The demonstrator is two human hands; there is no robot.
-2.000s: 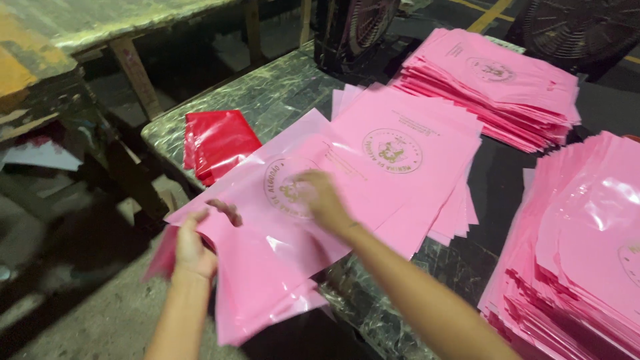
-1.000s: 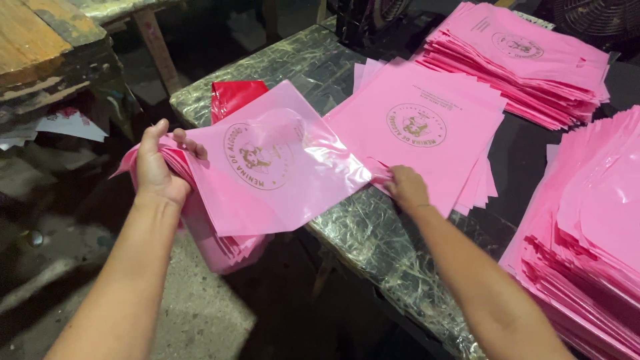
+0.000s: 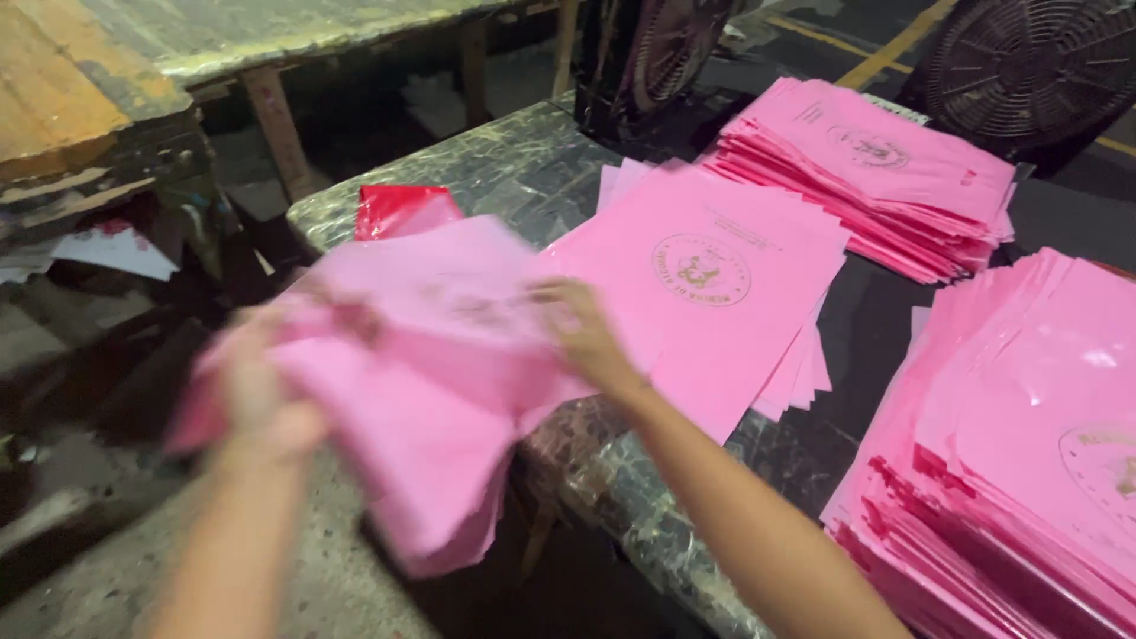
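My left hand point(image 3: 266, 390) grips a bundle of pink plastic bags point(image 3: 399, 390) at the table's left end; both are blurred by motion. Around the bundle's upper edge are its fingers, largely hidden by the plastic. At the bundle's right side is my right hand point(image 3: 577, 328), its fingers bent against the top bag; whether it pinches the plastic cannot be told. Just right of that hand, a fanned stack of pink printed bags point(image 3: 701, 275) lies on the table. A folded red plastic piece point(image 3: 404, 209) shows behind the held bundle.
A thick pile of pink bags point(image 3: 870, 160) lies at the back right, and a taller pile point(image 3: 1021, 399) at the near right. Two black fans point(image 3: 1029, 71) stand behind. The dark, marbled table point(image 3: 461, 160) has its edge below my hands. Another worktable point(image 3: 293, 35) is at upper left.
My right hand has moved left from the side of the stack toward the held bundle. The top bag, stretched flat between my hands a second ago, is now bunched and bent.
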